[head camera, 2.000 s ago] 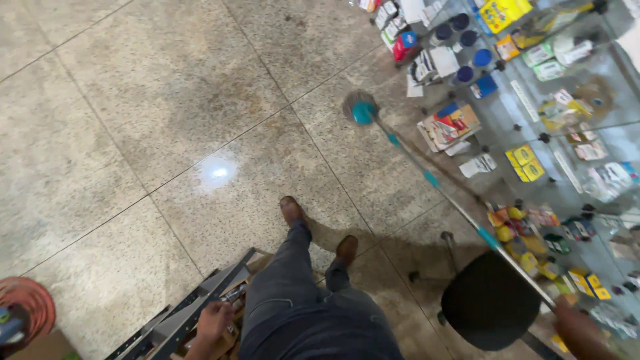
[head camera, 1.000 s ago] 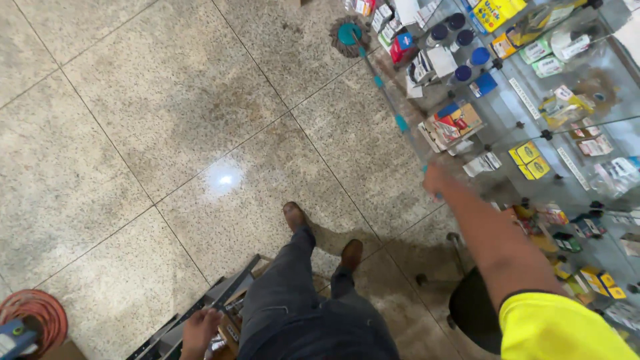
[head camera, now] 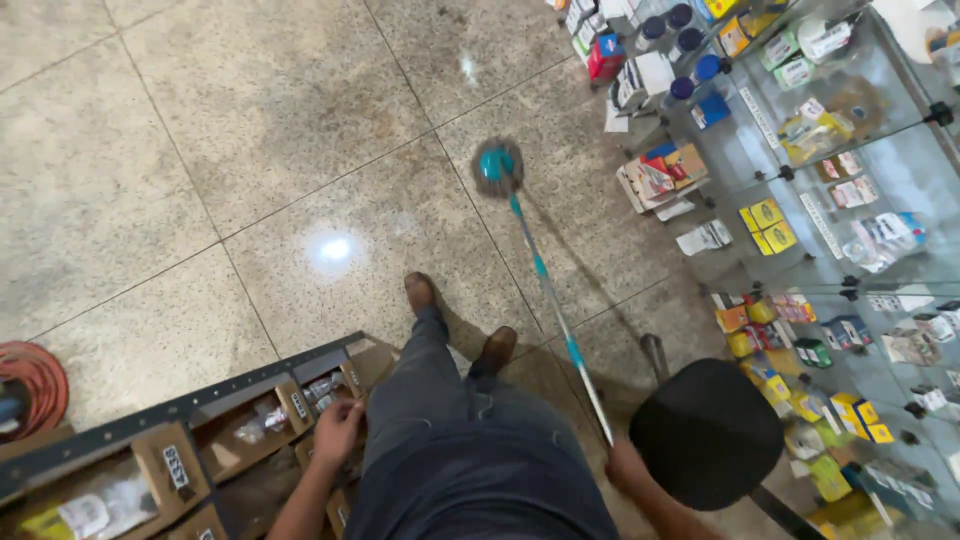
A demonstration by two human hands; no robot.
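My right hand is closed around the upper end of a round mop's metal and teal pole, at the lower middle right of the view. The pole slants up and to the left to a teal mop head with a grey-brown fringe, which lies on the speckled tile floor. Close to my left thigh, in front of the parts shelf, my left hand hangs with loosely curled fingers and holds nothing that I can see.
A metal shelf rack with cardboard bins stands at the lower left, near a coiled orange hose. A black stool seat is right of my right hand. Glass shelves packed with small boxes and bottles line the right side.
My right hand was stretched out over the pole near the glass shelves a second ago; now it is back low beside my right hip. The mop head has come nearer to my feet.
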